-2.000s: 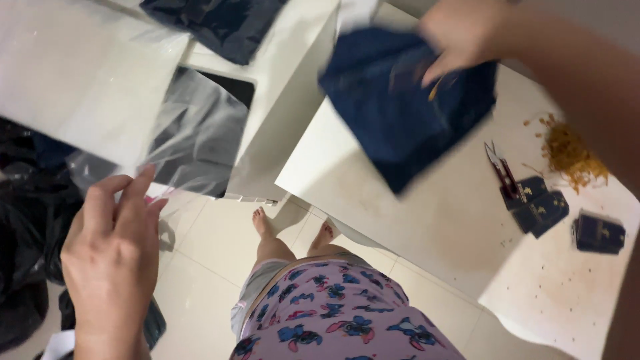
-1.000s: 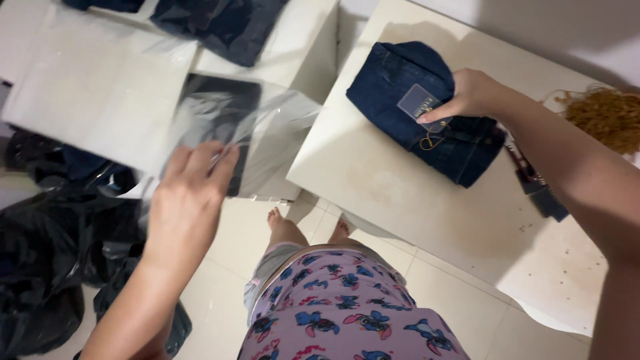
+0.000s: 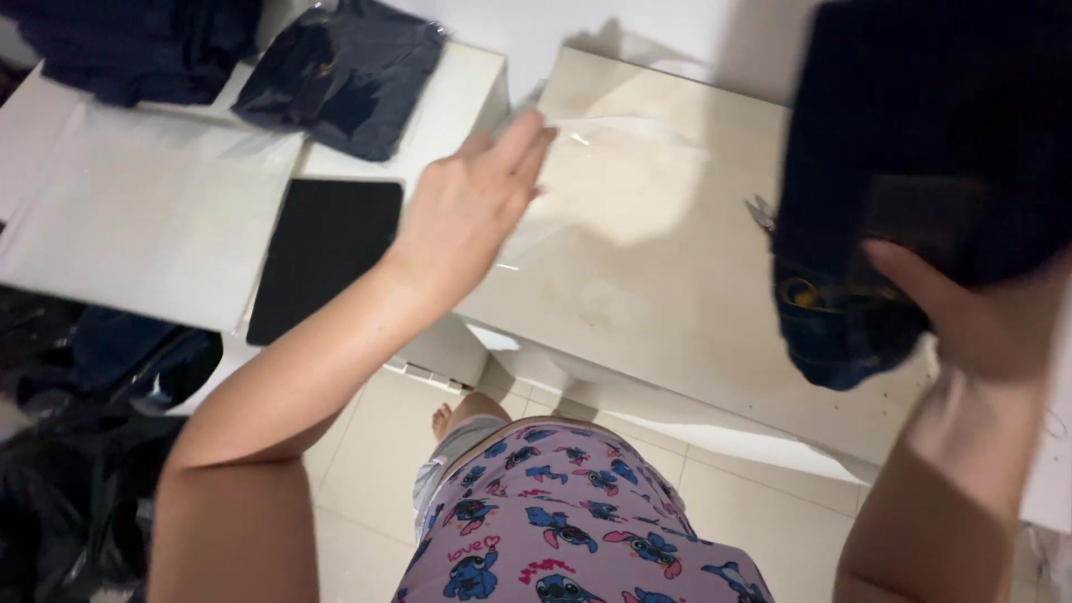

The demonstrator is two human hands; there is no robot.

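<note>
My right hand (image 3: 963, 310) grips a folded pair of dark blue denim jeans (image 3: 904, 167), lifted at the right edge of the view, with a dark tag and a yellow cord on it. My left hand (image 3: 486, 193) is over the near left part of the white table, its fingers at a clear plastic bag (image 3: 620, 159) that lies on the tabletop and is hard to make out. Whether these fingers pinch the bag cannot be told. The metal tips of a pair of thread snips (image 3: 760, 213) show beside the jeans, which hide the rest.
Left of the table (image 3: 670, 285), a white surface holds a stack of clear plastic bags (image 3: 159, 209), a black flat panel (image 3: 331, 255), a bagged dark garment (image 3: 343, 79) and dark folded clothes (image 3: 142, 42). Black plastic bags (image 3: 75, 502) lie at the lower left.
My left hand has moved right with the clear bag, from over the black panel to the table. My right hand has raised the jeans off the tabletop and moved them right.
</note>
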